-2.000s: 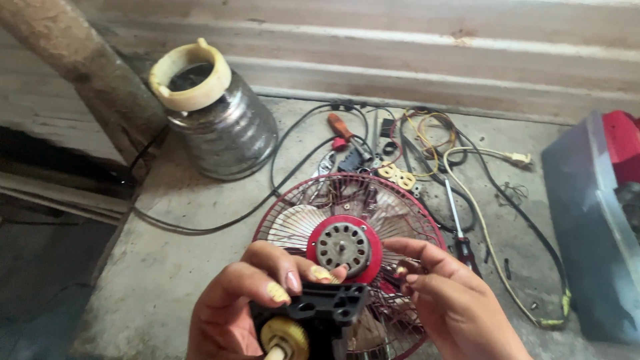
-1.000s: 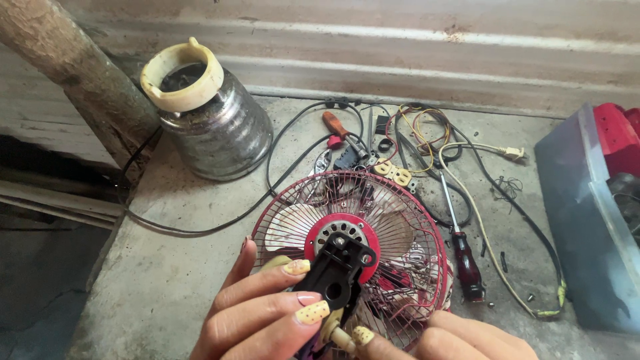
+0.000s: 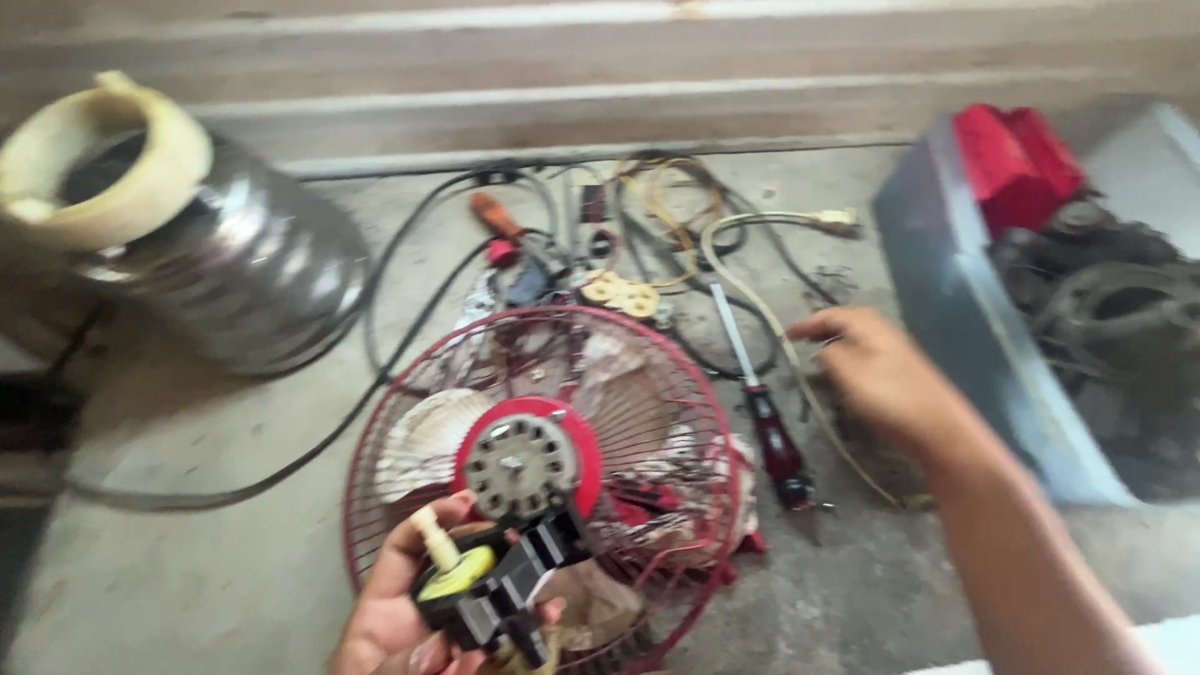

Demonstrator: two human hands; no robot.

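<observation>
In my left hand (image 3: 403, 600) is a black plastic bracket (image 3: 497, 581) carrying a yellow gear (image 3: 457, 574) with a cream shaft pointing up. It is held over the lower part of a red wire fan guard (image 3: 698, 412), which has a round metal motor plate (image 3: 518, 461) on a red disc at its centre. My right hand (image 3: 867, 361) reaches out to the right, fingers low over the concrete beside a cream cable (image 3: 750, 281); its fingertips are blurred, and whether they hold anything cannot be told. A screwdriver with a dark red handle (image 3: 776, 441) lies between that hand and the guard.
A metal canister with a cream collar (image 3: 253, 253) stands at left, a black cable (image 3: 375, 375) curving by it. Behind the guard lie an orange-handled tool (image 3: 495, 216), a cream terminal piece (image 3: 619, 292) and thin wires. A grey bin (image 3: 984, 356) of parts stands at right.
My right hand has left the black bracket and moved out to the right, near the cream cable. The bracket stays in my left hand, turned so the gear and shaft show. The view has shifted.
</observation>
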